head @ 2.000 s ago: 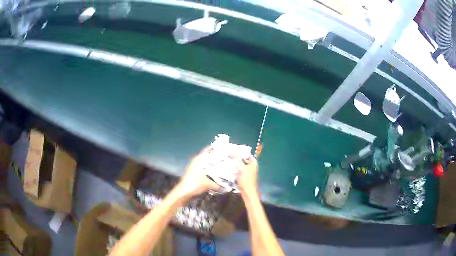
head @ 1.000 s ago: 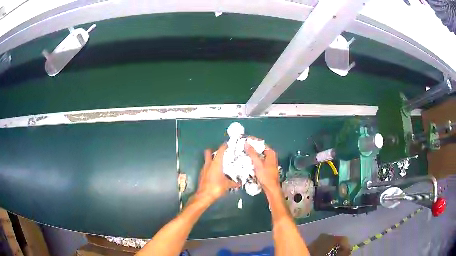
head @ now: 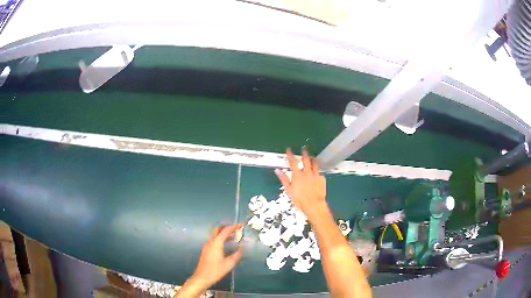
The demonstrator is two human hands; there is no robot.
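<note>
A loose pile of small white plastic parts lies spread on the green bench, left of the first press. My left hand is at the pile's lower left, fingers apart, with a small pale tan piece at its fingertips; whether it grips this piece is unclear. My right hand is over the pile's far edge, fingers spread near the white rail, holding nothing visible. The right forearm covers the pile's right side and part of the first press's grey base plate.
The green second press stands right, with yellow-handled pliers beside it and a red-knobbed lever. More white parts lie beyond it. A slanted white post meets the rail. Larger white mouldings lie on the far belt. Cartons stand lower left.
The white parts held between both hands are now spread on the bench. My hands have separated: the right moved up towards the rail, the left down and left.
</note>
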